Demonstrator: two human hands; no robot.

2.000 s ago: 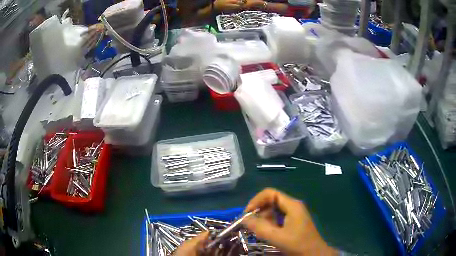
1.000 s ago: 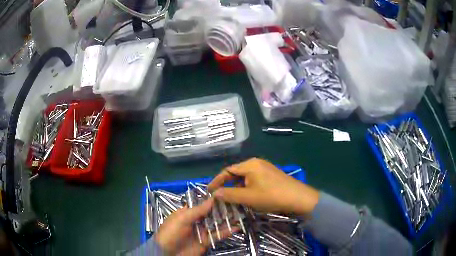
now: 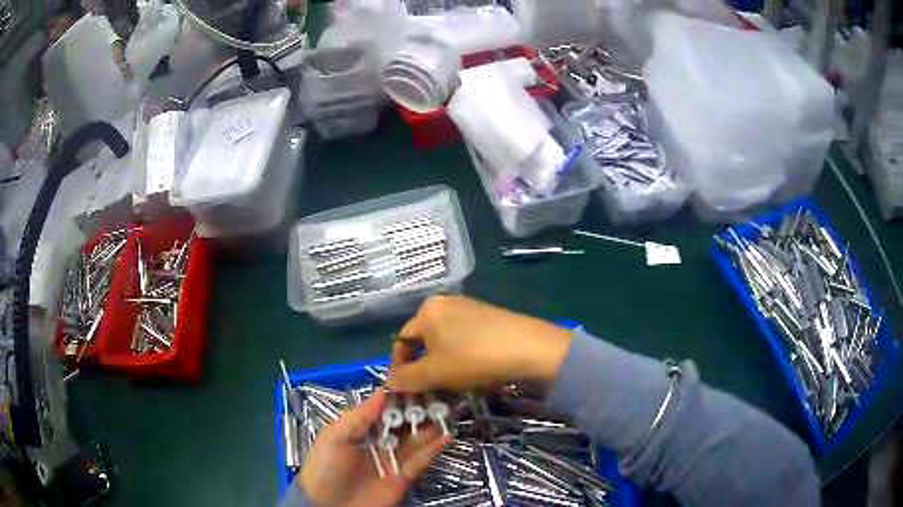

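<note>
My left hand (image 3: 342, 457), palm up at the near edge, holds several silver stepped shafts (image 3: 414, 416), their round ends with dark centres facing the camera. My right hand (image 3: 473, 342) is just above them, fingers pinched on a slim dark tool (image 3: 406, 343), mostly hidden by the fingers. Its lower tip is not clear. Both hands are over a blue parts bin (image 3: 337, 374) with a jumble of loose shafts (image 3: 535, 465). A clear plastic box (image 3: 381, 309) behind it holds shafts in parallel rows over a whitish liner.
Red parts bins (image 3: 188, 347) with loose shafts stand at left, beside lidded clear boxes (image 3: 233, 163). A lone shaft (image 3: 540, 252) and white-tagged rod (image 3: 661, 253) lie right of the clear box. A second blue bin (image 3: 738, 292) is at far right. Clear tubs and cloudy bags (image 3: 738, 119) stand behind.
The view has tilted down since the earliest frame. Since the middle frame, the shafts in my left hand have turned to show their round ends, and my right hand has moved slightly left and up.
</note>
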